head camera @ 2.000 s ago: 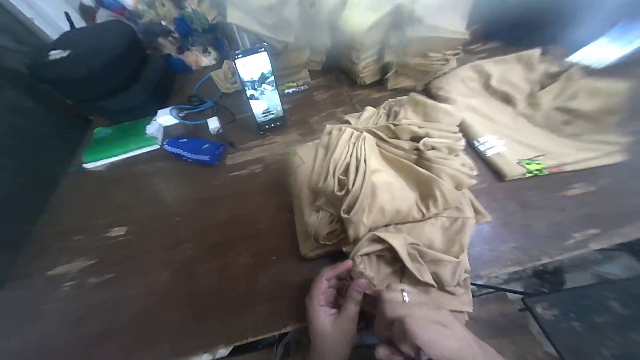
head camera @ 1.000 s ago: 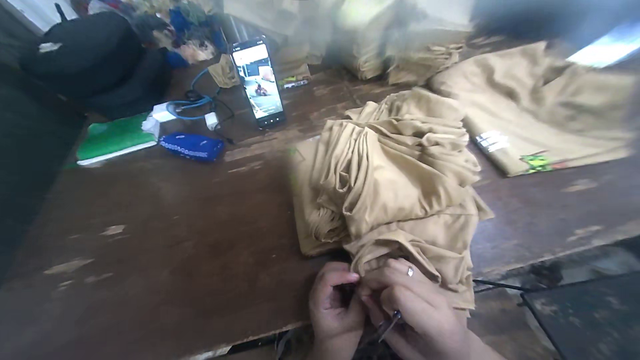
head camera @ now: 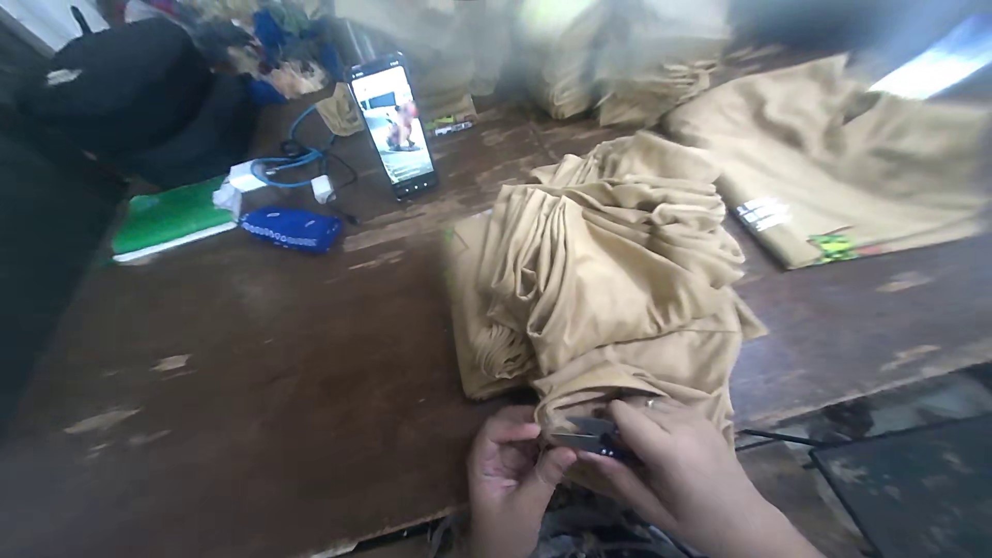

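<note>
A bunched pile of tan cloth (head camera: pixel 620 279) lies at the front of the dark wooden table (head camera: pixel 256 372). At its lower edge, my left hand (head camera: pixel 511 465) pinches the cloth's edge between thumb and fingers. My right hand (head camera: pixel 674 457), with a ring on one finger, grips small thread snips (head camera: pixel 585 438). Their two blades are apart and point left, close beside my left fingertips at the cloth edge. Whether the blades touch the cloth or a thread cannot be told.
A lit smartphone (head camera: pixel 394 128) stands upright behind the pile, near a blue cable (head camera: pixel 298 159). To its left are a blue pouch (head camera: pixel 291 229), a green packet (head camera: pixel 174 221) and a black hat-like item (head camera: pixel 132 93). Folded tan cloth (head camera: pixel 868 170) lies at right, more stacks behind.
The snips' blades have come into view, pointing left at my left fingertips; a second ago only part of the tool showed in my right hand. The cloth pile has stayed in place.
</note>
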